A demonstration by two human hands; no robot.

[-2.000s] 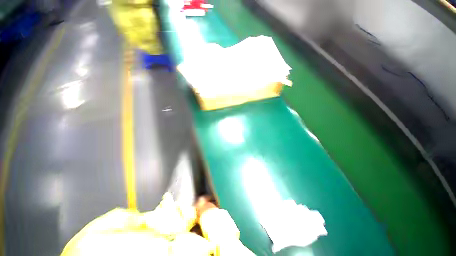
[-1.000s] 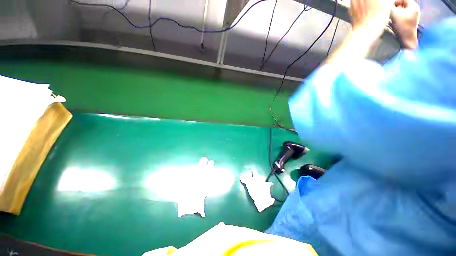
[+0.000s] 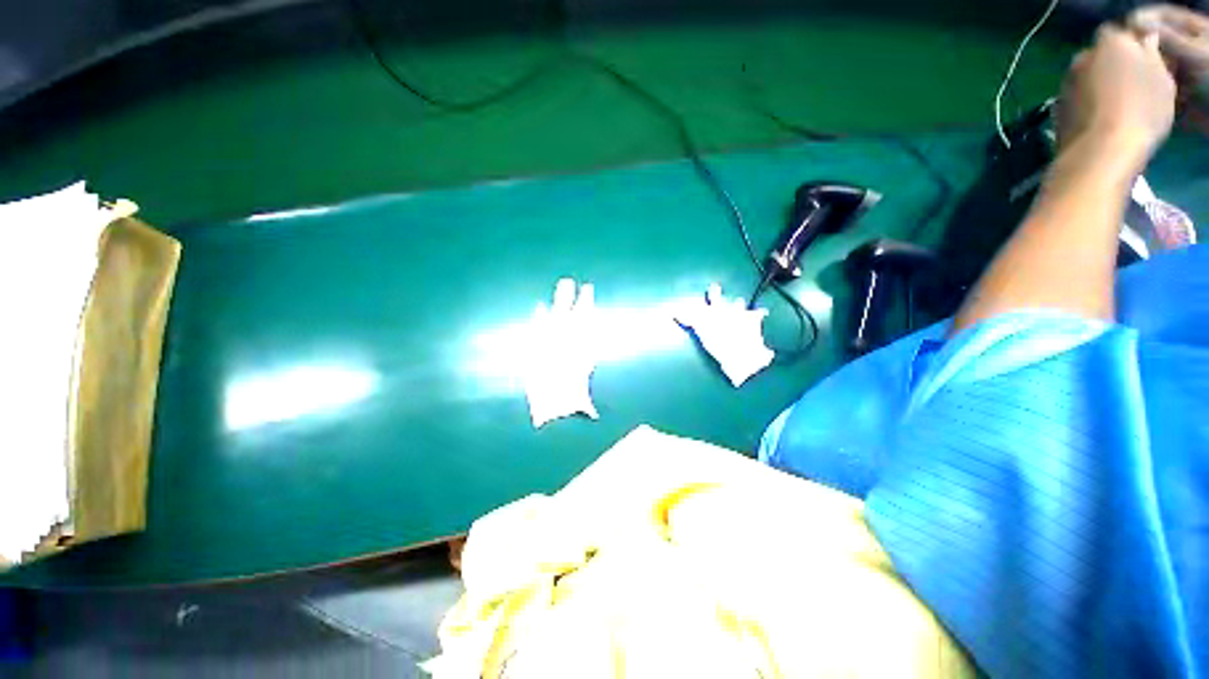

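Two white gloves lie flat on the glossy green bench, one near the middle point(image 3: 564, 358) and one further right point(image 3: 732, 337). Both look empty. My yellow sleeves point(image 3: 716, 570) fill the bottom middle, overexposed and bulky. Neither of my hands can be made out. A small skin-toned patch shows beside the sleeve at the bench's front edge, too little to tell what it is.
A person's blue sleeve point(image 3: 1034, 464) covers the right; their bare hands point(image 3: 1127, 93) are at the top right over dark items. Two black barcode scanners point(image 3: 811, 228) point(image 3: 882, 295) and cables lie beside them. A white sheet stack point(image 3: 40, 358) with a tan carton side point(image 3: 122, 385) stands left.
The view has swung from along the bench to across it, then lower and further right. The blue-coated person's forearm now reaches toward the top right. The gloves appear unmoved since one second ago.
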